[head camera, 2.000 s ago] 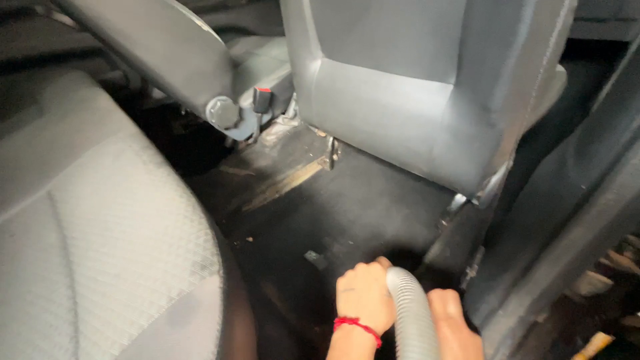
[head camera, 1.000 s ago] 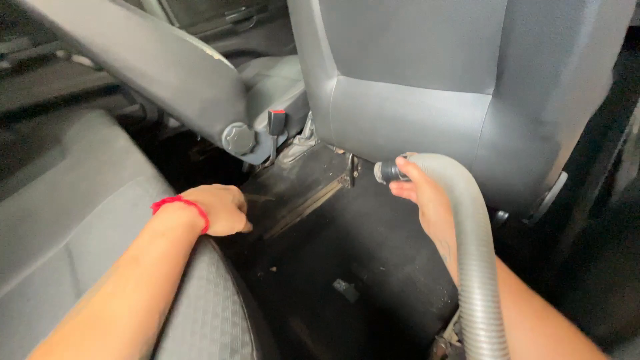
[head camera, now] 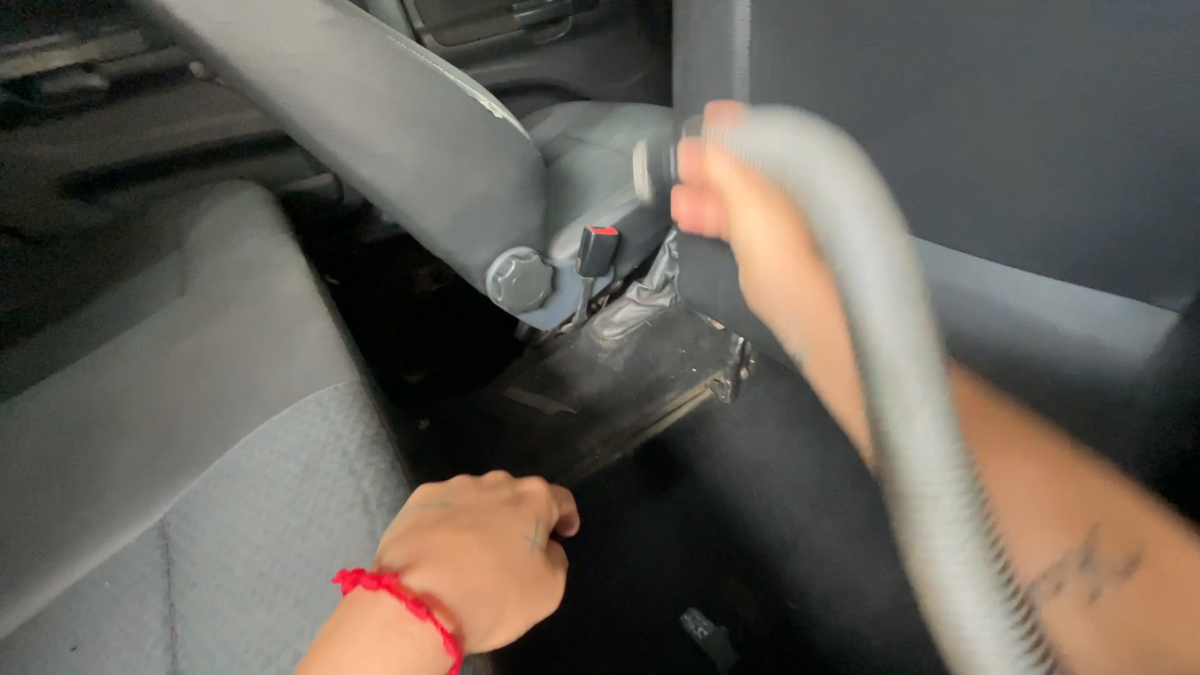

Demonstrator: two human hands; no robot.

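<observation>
My right hand point(head camera: 750, 206) is closed round the end of a grey corrugated vacuum hose point(head camera: 900, 375), near its dark cuff. The hose end is raised in front of a dark seat back and points left; hand and hose are blurred. My left hand point(head camera: 478, 553), with a red braided bracelet point(head camera: 403, 595) at the wrist, hangs over the dark car floor point(head camera: 750, 525) beside the patterned seat cushion. Its fingers are curled and their tips are partly hidden, so I cannot tell whether anything is in them.
A grey seat cushion point(head camera: 281, 487) fills the left. Beyond are a tilted seat back point(head camera: 403, 122) with a round knob point(head camera: 520, 279), a seat belt buckle point(head camera: 598, 251) and a metal bracket point(head camera: 731, 370). An upright seat back point(head camera: 984, 141) stands right. A small piece of litter point(head camera: 705, 636) lies on the floor.
Two seconds ago both hands were close together low down by the hose. They are now apart. Since one second ago, my right hand has lifted the hose end higher against the seats.
</observation>
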